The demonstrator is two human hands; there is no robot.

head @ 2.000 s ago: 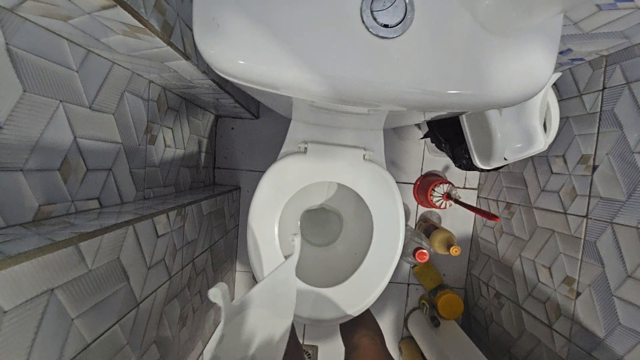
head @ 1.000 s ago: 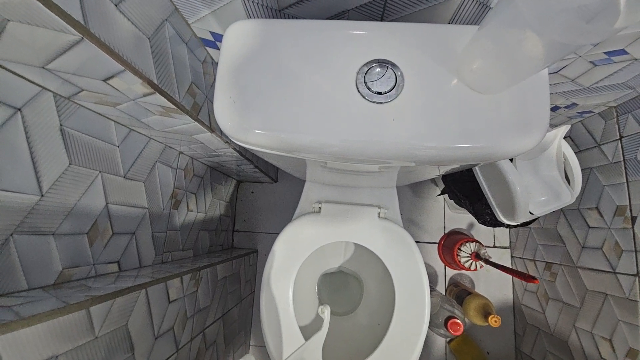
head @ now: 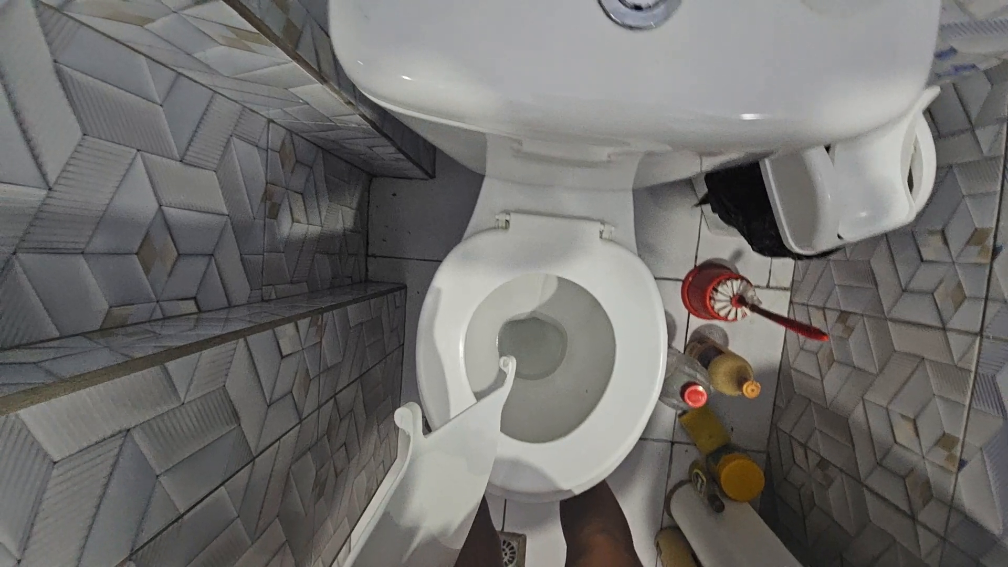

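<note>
Neither my left hand nor my right hand is in view. A white toilet bowl with its seat ring (head: 638, 339) stands in the middle, below a white cistern (head: 630, 87) with a round chrome flush button (head: 639, 9). A white plastic piece (head: 453, 465) with two curled ends rises from the lower edge and overlaps the left front of the seat; what holds it is hidden. My lower legs (head: 598, 528) show in front of the bowl.
Right of the bowl are a red brush holder (head: 697, 291) with a toilet brush, several bottles including a red-capped one (head: 685, 382), a yellow sponge-like block (head: 703, 429), a white bin (head: 874, 189) with a black bag, and a floor drain (head: 512, 547) below. Tiled walls flank both sides.
The white plastic piece reaches further into view than one second ago. A translucent thing that was over the cistern's right side then no longer shows. The view has tilted down.
</note>
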